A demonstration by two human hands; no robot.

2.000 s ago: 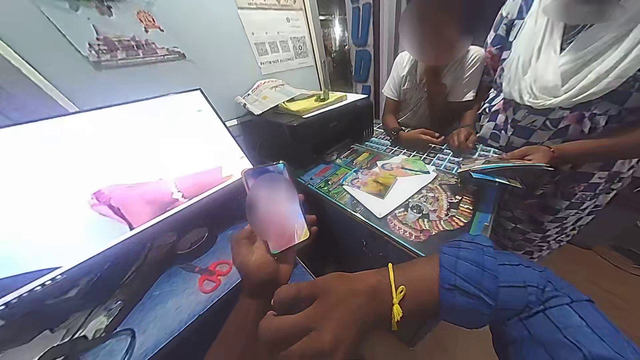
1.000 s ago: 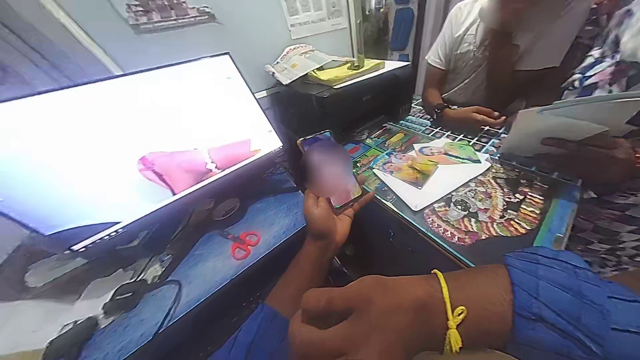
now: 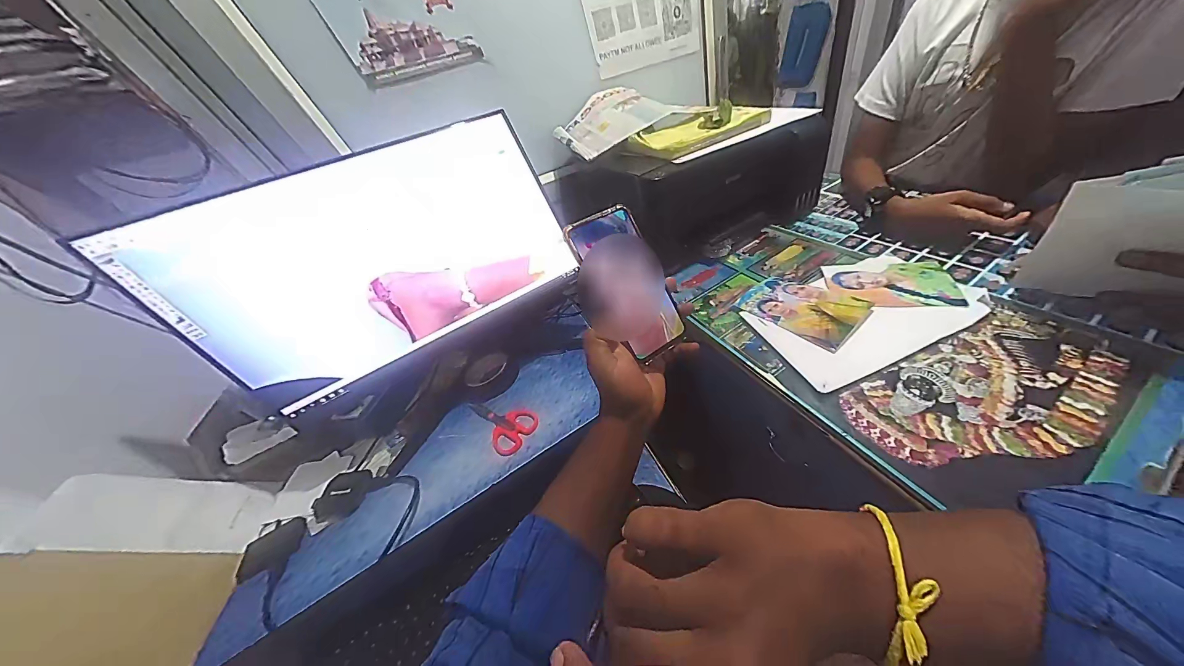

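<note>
My left hand holds a smartphone upright, its lit screen facing me and its middle blurred. Nearer to me, my right hand is curled in front of my left forearm, with a yellow thread tied round the wrist; whether anything is inside its fingers cannot be seen. Left of the phone stands a lit monitor showing a pink shape on white. Red-handled scissors lie on the blue desk top below it. Printed photos rest on white paper on the glass-topped counter to the right.
A black printer with a yellow pad and papers on top stands behind the phone. Across the counter are one person's hand and another hand with papers. A cable and dark small items lie at the desk's left.
My left hand with the phone has moved away from my right hand, which was close beside it two seconds ago. The papers across the counter have been raised. The view has shifted.
</note>
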